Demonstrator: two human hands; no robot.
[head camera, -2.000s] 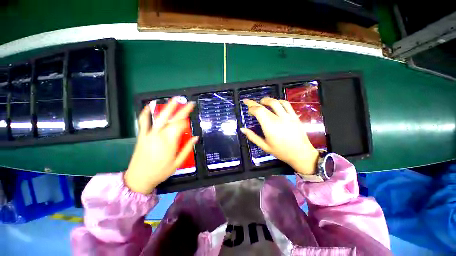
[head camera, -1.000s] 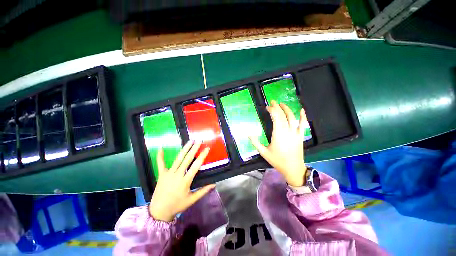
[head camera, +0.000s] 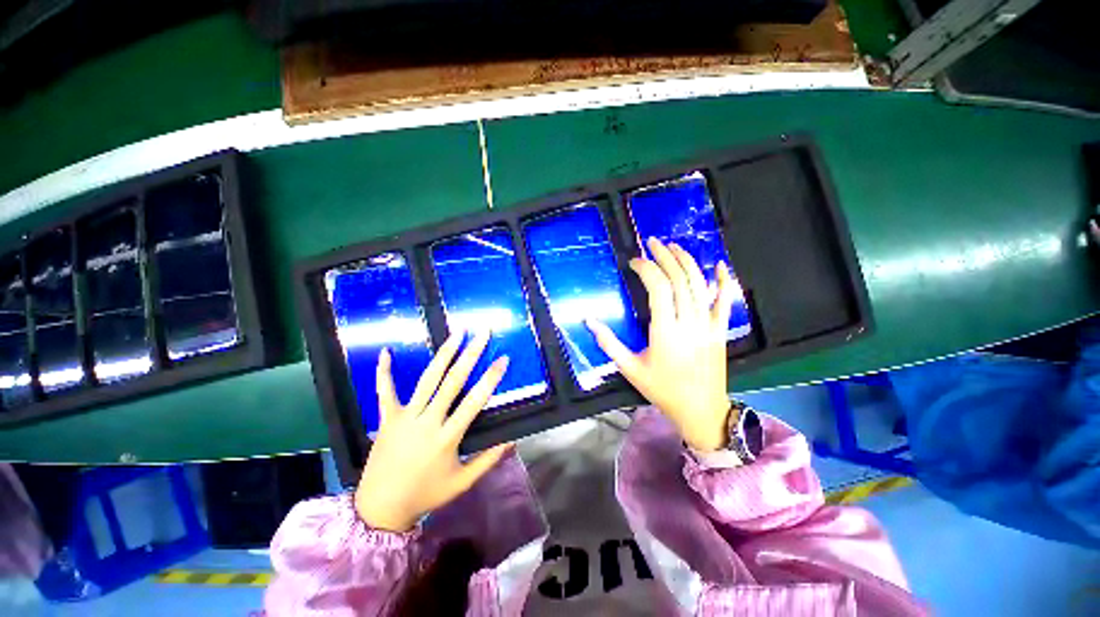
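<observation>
A black foam tray (head camera: 793, 247) lies tilted on the green bench, its right end farther from me. Several smartphones lie face up in its slots, all with plain blue screens: the leftmost (head camera: 376, 316), the second (head camera: 486, 289), the third (head camera: 583, 283) and the fourth (head camera: 678, 217). The rightmost slot is empty. My left hand (head camera: 428, 446) is spread over the lower parts of the two left phones. My right hand (head camera: 682, 350) is spread, fingers over the fourth phone and thumb over the third. Neither hand holds anything. Whether the fingertips touch the glass is hard to tell.
Another black tray (head camera: 250, 265) with several dark-screened phones lies on the bench at left. A wooden board (head camera: 579, 66) runs behind the bench edge. Blue stools stand below. Part of a person's hand shows at the far right edge.
The screens went from red and menu text, through green and red, to all blue. The tray now sits more tilted. My left hand has moved toward the tray's near edge; both hands barely moved in the last second.
</observation>
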